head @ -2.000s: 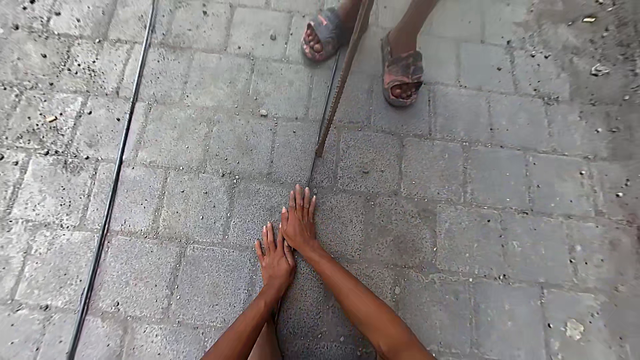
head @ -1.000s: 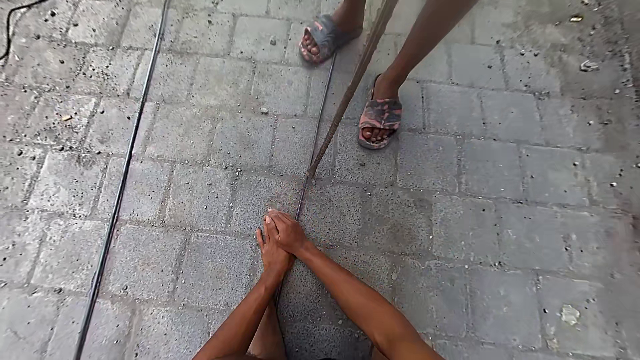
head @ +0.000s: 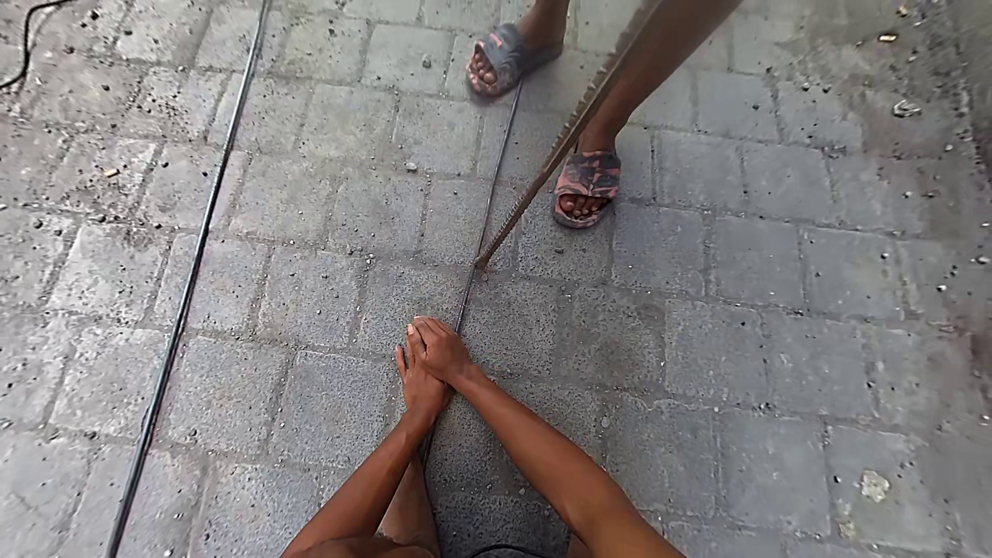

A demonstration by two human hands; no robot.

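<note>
My right hand (head: 440,350) lies folded over the fingers of my left hand (head: 421,387), low over the paving. A thin dark cable (head: 502,151) runs beneath or beside both hands; whether either hand grips it is hidden. Just beyond them, a ribbed, rusty-looking metal rod (head: 552,159) slants down with its lower tip close to the cable. Its upper part passes in front of another person's leg (head: 655,70).
The other person stands ahead in slide sandals, one sandal (head: 504,58) by the cable's far part, the other sandal (head: 587,182) right of the rod. A black cable (head: 203,232) crosses the paving blocks (head: 713,341) at left, with grit scattered about.
My right hand, earlier spread flat beside the left, has come over it with its fingers drawn in. The other person's right-side foot has shifted closer to the rod. The view has shifted.
</note>
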